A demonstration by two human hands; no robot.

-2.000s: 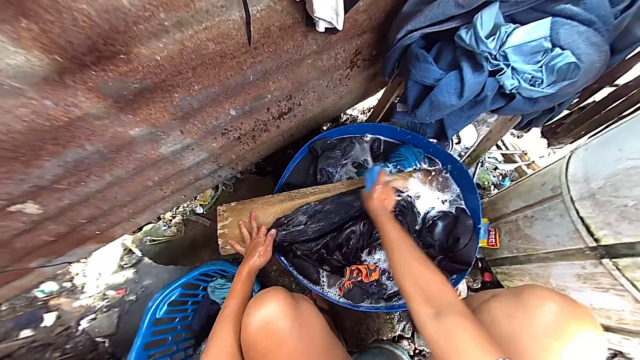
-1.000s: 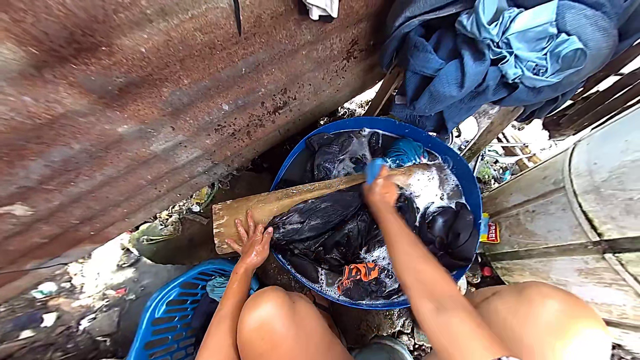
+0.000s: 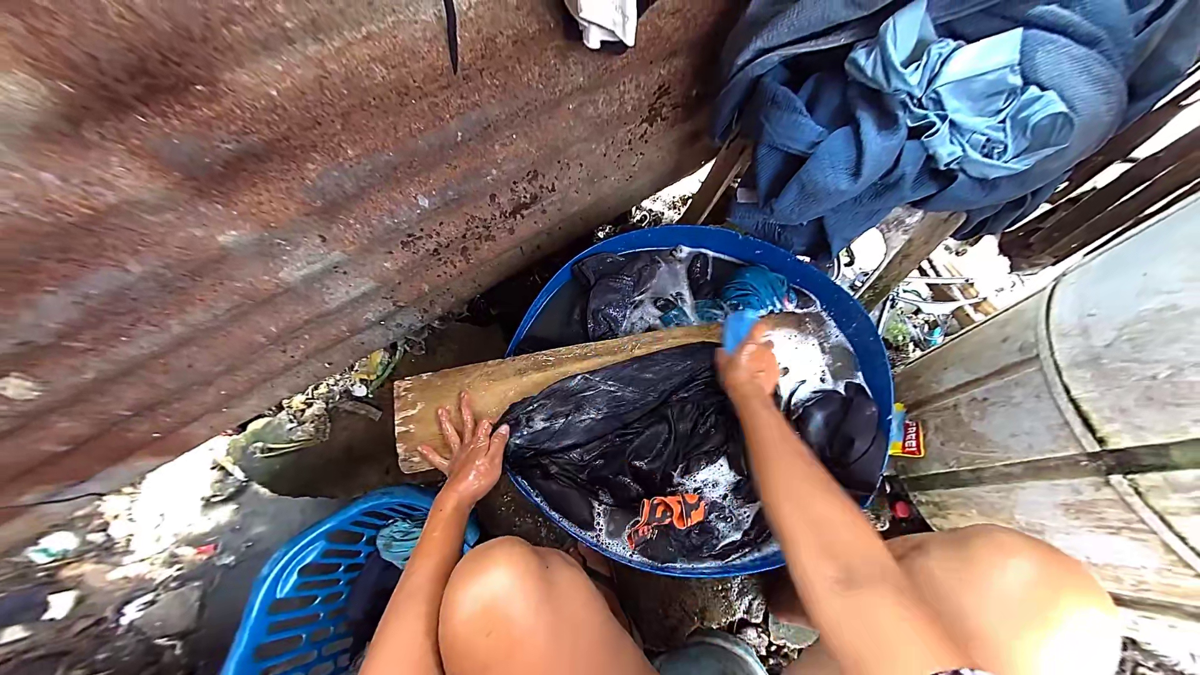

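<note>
A round blue plastic tub point(image 3: 867, 375) holds soapy water and dark wet clothes. Across it slants a wooden board point(image 3: 441, 398), its left end beyond the rim. On the board and in the tub lies a black wet garment point(image 3: 619, 394). My left hand point(image 3: 473, 457) presses on the board's left end, fingers spread, the thumb side at the garment's gathered edge. My right hand point(image 3: 750, 366), slightly blurred, grips a small blue object point(image 3: 738, 330), perhaps a brush, at the garment's right end. An orange printed patch point(image 3: 670, 514) shows on dark cloth near the tub's front.
At lower left stands a blue slatted plastic basket point(image 3: 272, 581) with cloth inside. A rusty corrugated metal sheet point(image 3: 328, 187) rises behind the tub. Blue fabric point(image 3: 825, 159) hangs over wooden supports at upper right. A worn pale panel point(image 3: 994, 403) and a yellow-red packet point(image 3: 907, 436) are at the right.
The black garment covers more of the board's middle than before. My left hand remains on the board's end, and my right hand still grips the blue object.
</note>
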